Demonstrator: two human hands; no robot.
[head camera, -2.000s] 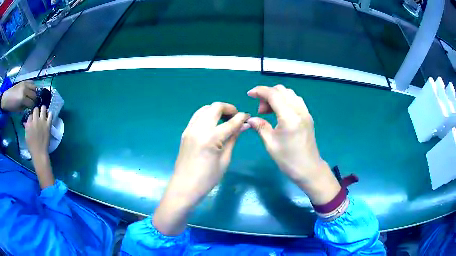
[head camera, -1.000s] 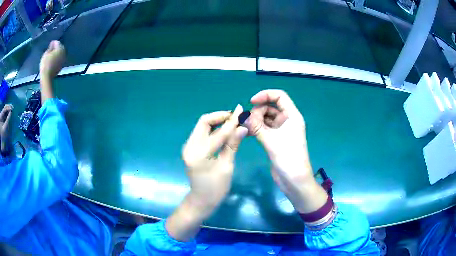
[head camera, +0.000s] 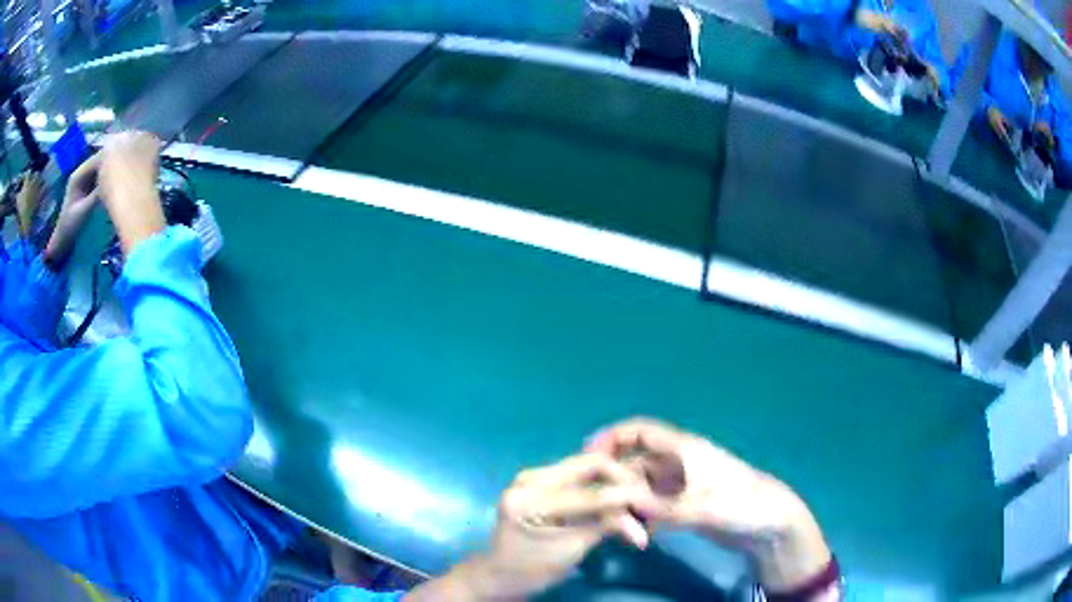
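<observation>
My left hand (head camera: 564, 517) and my right hand (head camera: 717, 494) are together, low in the picture right of centre, above the green bench (head camera: 470, 341). Their fingertips meet and overlap. The fingers are curled and a little blurred. Whatever is between the fingertips is hidden, so I cannot tell if the small black part is there. My right wrist, with a dark red band, is near the bottom edge.
A person in a blue smock (head camera: 129, 400) works at the left, hands over a white and black device unit (head camera: 207, 232). White panels (head camera: 1034, 412) stand at the right edge. A white rail (head camera: 506, 231) and dark conveyor lie beyond the bench. Other workers are at the top right.
The view has swung up and left, so my hands sit lower in the picture. The small black part seen between my fingers is no longer visible. The neighbour's raised hand is back by the unit.
</observation>
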